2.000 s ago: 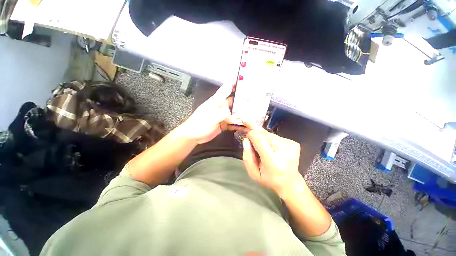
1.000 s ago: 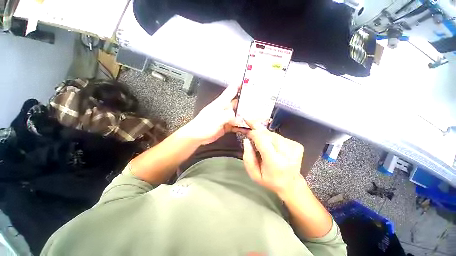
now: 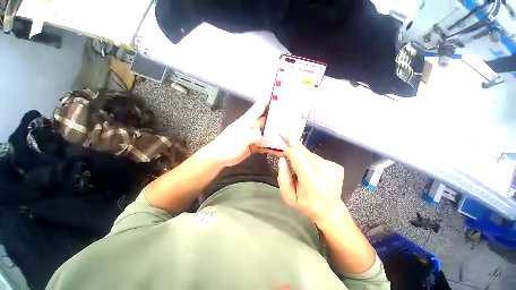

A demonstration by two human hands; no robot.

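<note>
A smartphone with a lit white screen is held over the lap, in front of the table edge. My left hand holds its lower left side. My right hand is at the phone's lower edge, with a fingertip on or just over the bottom of the screen; whether it also supports the phone cannot be told. A black garment lies heaped on the table behind the phone. A plaid fabric piece shows at the garment's right end, near the machine.
The white sewing machine stands at the upper right on the white table. Brown plaid garments and black cloth are heaped at the left. A blue crate with black cloth is on the floor at the lower right.
The phone and table have shifted slightly in view. The right fingertip has moved a little up onto the lower screen. The left hand keeps its hold, and the garment lies as before.
</note>
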